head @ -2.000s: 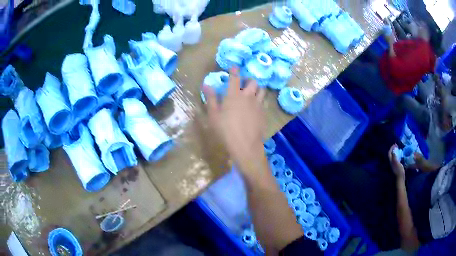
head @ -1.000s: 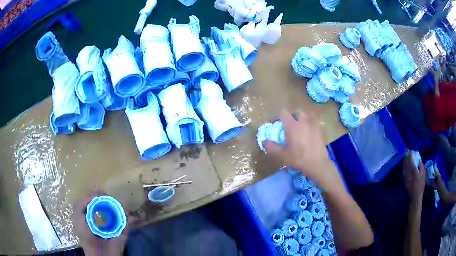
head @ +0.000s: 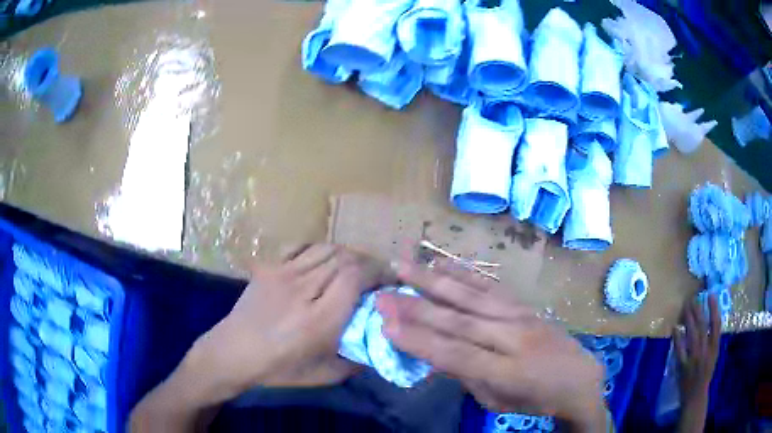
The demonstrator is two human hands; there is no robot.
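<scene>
My left hand (head: 305, 309) and my right hand (head: 474, 338) both hold a light-blue part (head: 385, 347) over the front edge of the bench. My fingers cover much of it, so I cannot tell if it is one piece or two. Cotton swabs (head: 461, 259) lie on the stained cardboard pad (head: 372, 221) just beyond my hands. A single ridged collar (head: 625, 286) sits on the bench right of the pad. Light-blue sleeves (head: 484, 161) lie in rows behind the pad.
A white paper strip (head: 157, 182) and a small blue part (head: 52, 83) lie at left. The left bin (head: 63, 338) holds pale-blue parts. More collars (head: 715, 228) are piled at right, near another person's hand. White pointed parts (head: 647, 42) lie at the back.
The view has swung left. My right hand has come from the collars to my left hand, and both now grip the blue part. A single collar lies apart from the pile.
</scene>
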